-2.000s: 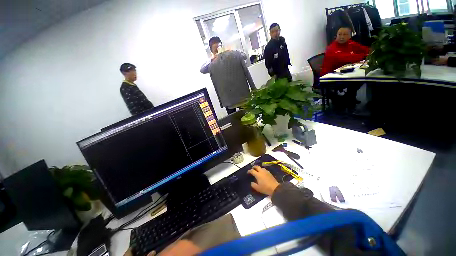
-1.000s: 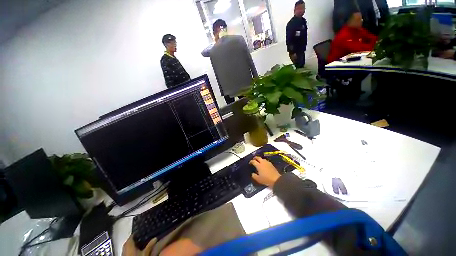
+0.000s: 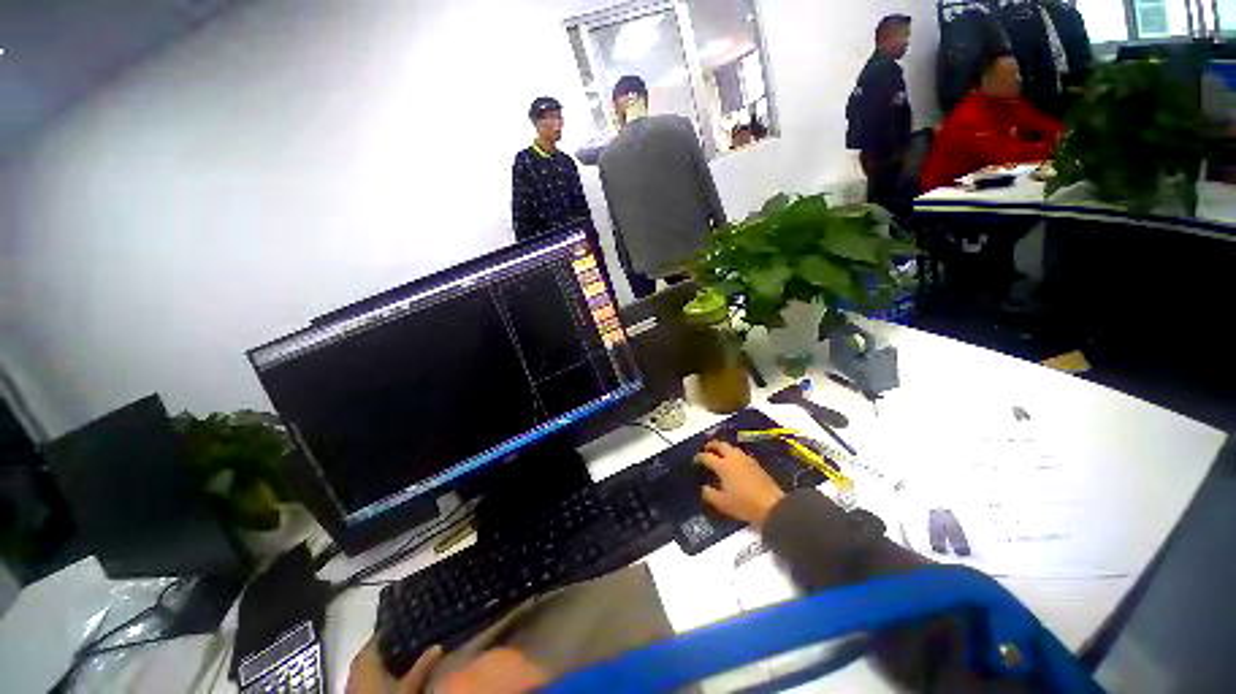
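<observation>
My right hand [image 3: 739, 484] lies palm down on the dark mouse pad [image 3: 698, 532], right of the keyboard; the mouse under it is hidden. My left hand [image 3: 475, 674] is at the bottom edge, blurred and partly cut off, on the grey-brown cloth [image 3: 596, 621]; its hold cannot be made out. The long black keyboard [image 3: 522, 569] lies in front of the monitor [image 3: 447, 380], which shows thin white outlines on black and coloured icons at the right. A yellow-handled tool [image 3: 820, 461] lies beyond my right hand.
A calculator [image 3: 282, 664] is left of the keyboard. A bottle [image 3: 723, 373], a potted plant [image 3: 800, 264] and a grey tape-dispenser-like object [image 3: 865, 363] stand behind the pad. Printed paper [image 3: 1023, 508] lies at right. A blue curved strap [image 3: 813, 610] crosses the lower right. Several people are behind.
The view has shifted, so the desk sits a little further right. The person in the dark patterned top has moved right, beside the one in grey. My right hand stays on the pad.
</observation>
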